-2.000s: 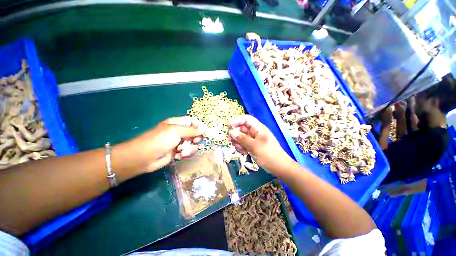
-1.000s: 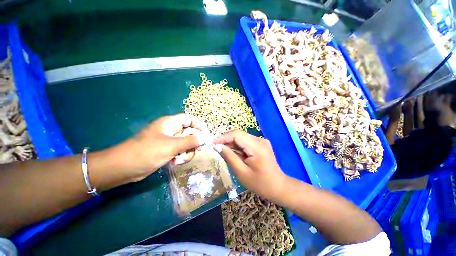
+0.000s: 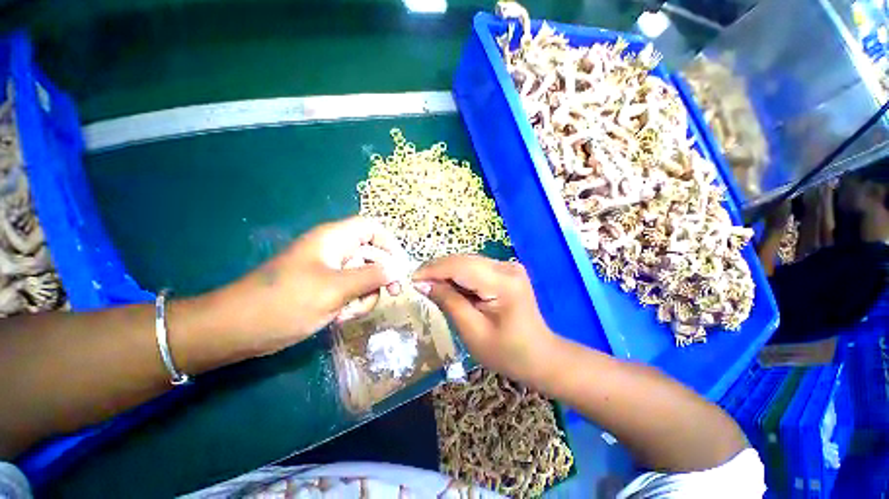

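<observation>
My left hand [image 3: 317, 285] is closed on a pale cream piece that looks like a toy limb; the fingers hide most of it. My right hand [image 3: 499, 317] meets it from the right, thumb and forefinger pinched at the piece's end. Whether a ring is between the fingertips is hidden. Just beyond the hands lies a loose heap of yellow-green rings [image 3: 429, 195]. Below the hands is a brown pad [image 3: 366, 385] in clear plastic, with a white lump [image 3: 392, 353] on it.
A long blue tray [image 3: 546, 210] heaped with clawed limbs stands right of the rings. A blue crate [image 3: 68, 210] of limbs is at far left. A bin of tan limbs [image 3: 502, 429] sits below the bench edge. A person in black [image 3: 829, 273] is at right.
Since two seconds ago, my right hand has come in against my left fingertips. Over the last second both hands stay together with little movement. The camera view has shifted slightly.
</observation>
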